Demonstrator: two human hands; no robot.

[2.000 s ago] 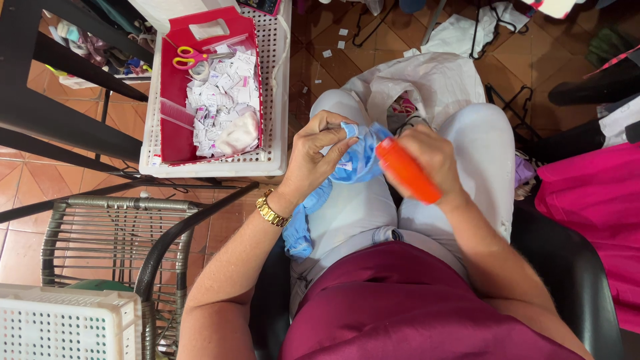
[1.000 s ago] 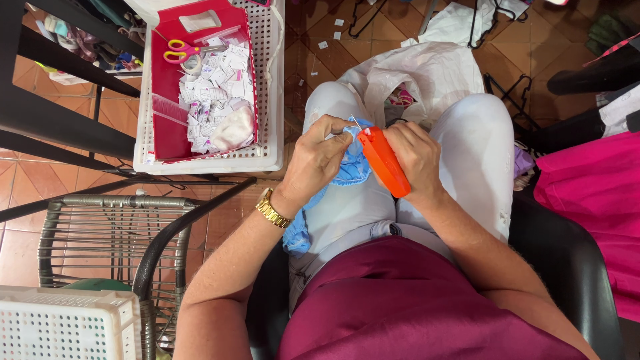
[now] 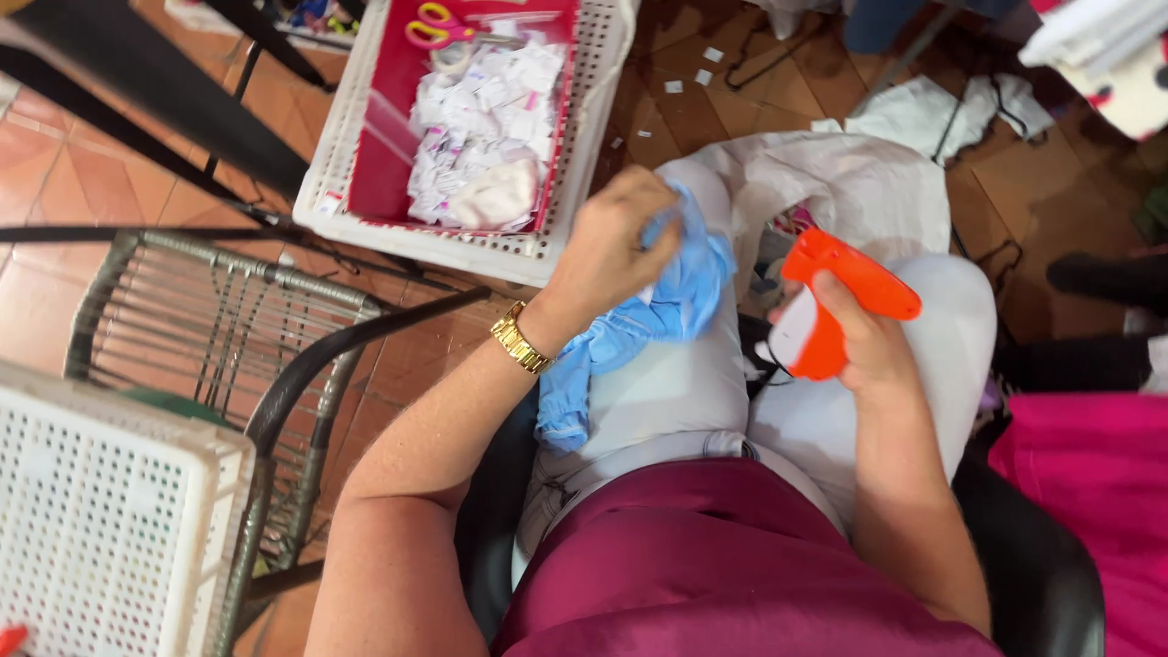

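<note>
My left hand (image 3: 625,242), blurred and with a gold watch at its wrist, grips a light blue gathered garment (image 3: 671,297). The cloth lies over my left thigh, its frilled end hanging toward my hip. My right hand (image 3: 862,333) is closed around an orange and white plastic hand tool (image 3: 835,306), probably a tagging gun, held above my right thigh and apart from the cloth. A small white piece shows on the garment beneath my left fingers; what it is cannot be told.
Left of my knees, a red box (image 3: 383,173) of small white labels stands in a white perforated crate (image 3: 589,119), with yellow and pink scissors (image 3: 438,27). A woven chair (image 3: 228,319) and another crate (image 3: 100,511) are at left. A white sack (image 3: 839,173) lies between my knees; pink fabric (image 3: 1086,511) is at right.
The orange tool, which was against the blue garment one second ago, has moved away to the right with my right hand. My left hand still has the cloth.
</note>
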